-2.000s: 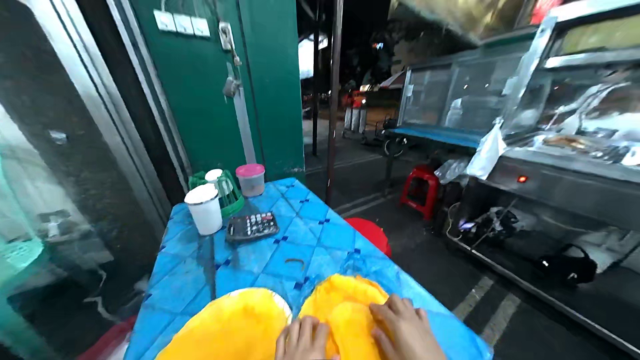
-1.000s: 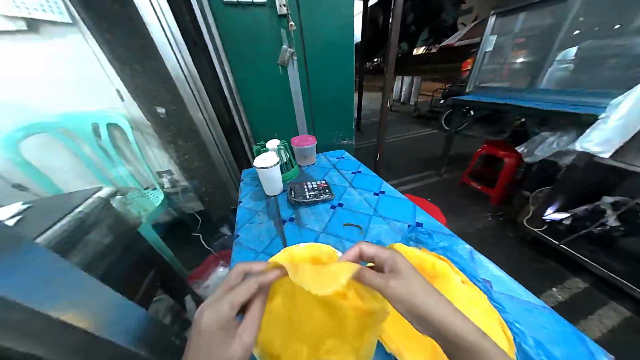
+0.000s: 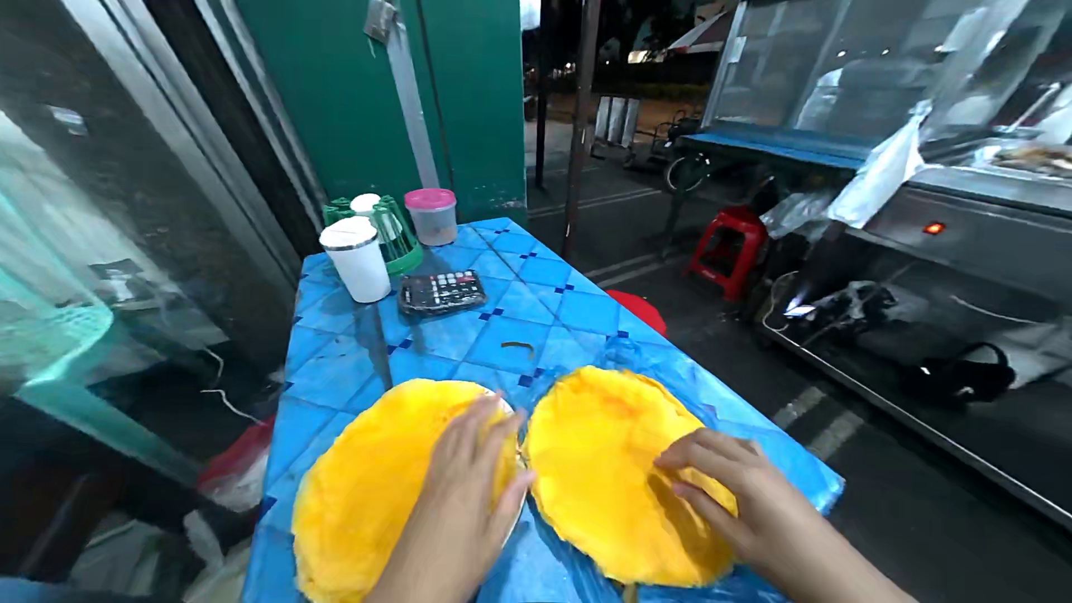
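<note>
Two flat, round yellow sheets, probably food wrappers or thin omelettes, lie side by side on a blue tile-patterned tablecloth. The left yellow sheet (image 3: pixel 377 486) rests on a white plate whose rim shows at its right edge. Over that edge is my left hand (image 3: pixel 469 477), fingers slightly spread, with nothing seen in it. The right yellow sheet (image 3: pixel 611 461) lies on blue plastic (image 3: pixel 703 377). At its right side is my right hand (image 3: pixel 729 486), thumb and fingers apart, fingertips at the sheet's surface; whether they touch it cannot be told.
Toward the table's far end stand a white canister (image 3: pixel 360 264), a calculator (image 3: pixel 442 291), green glasses (image 3: pixel 389 230) and a pink-lidded tub (image 3: pixel 432 218). A green chair (image 3: pixel 67 343) is at left. Rightward are a red stool (image 3: pixel 729 251) and a metal food cart (image 3: pixel 988 243).
A second ago both hands held up a yellow sheet over the left plate. Now they are apart, lower and off it, and the sheets lie flat. The view has turned right.
</note>
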